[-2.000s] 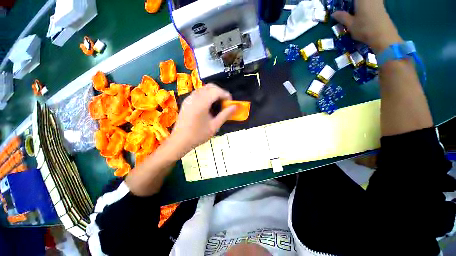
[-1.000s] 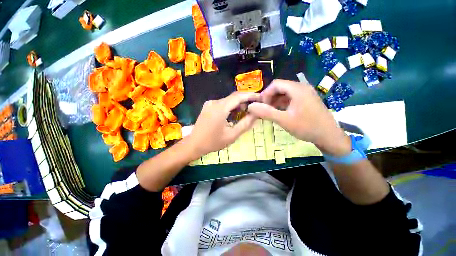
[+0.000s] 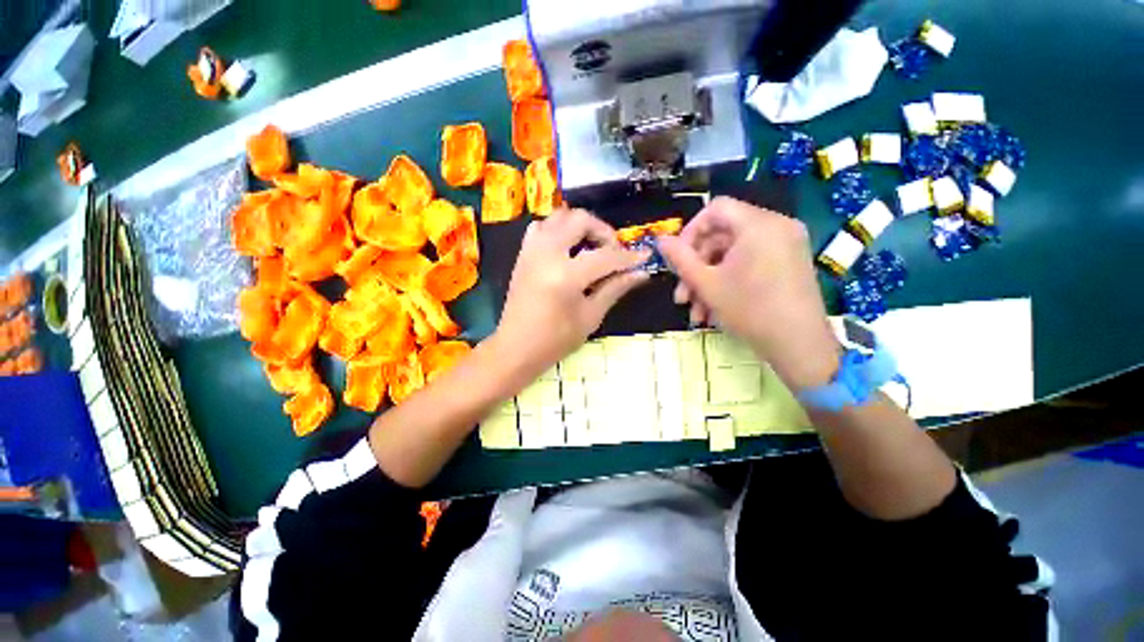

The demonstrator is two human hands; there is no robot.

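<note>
My left hand and my right hand meet over the black work mat. Between their fingertips is a small dark blue circuit board, pinched from both sides. An orange housing lies just behind the fingertips, partly hidden by them. Whether the board touches the housing cannot be told. The cream adhesive pad sheet lies in front of the hands along the bench edge. A light blue wrist strap is on my right wrist.
A white screw feeder stands behind the mat. Orange housings are heaped at left, beside a clear plastic bag and stacked sheets. Blue boards with white batteries and a crumpled white cloth lie at right.
In the earliest frame my left hand held an orange housing and my right hand was among the boards at right. Now both hands are together at the mat on a blue board, the housing behind them.
</note>
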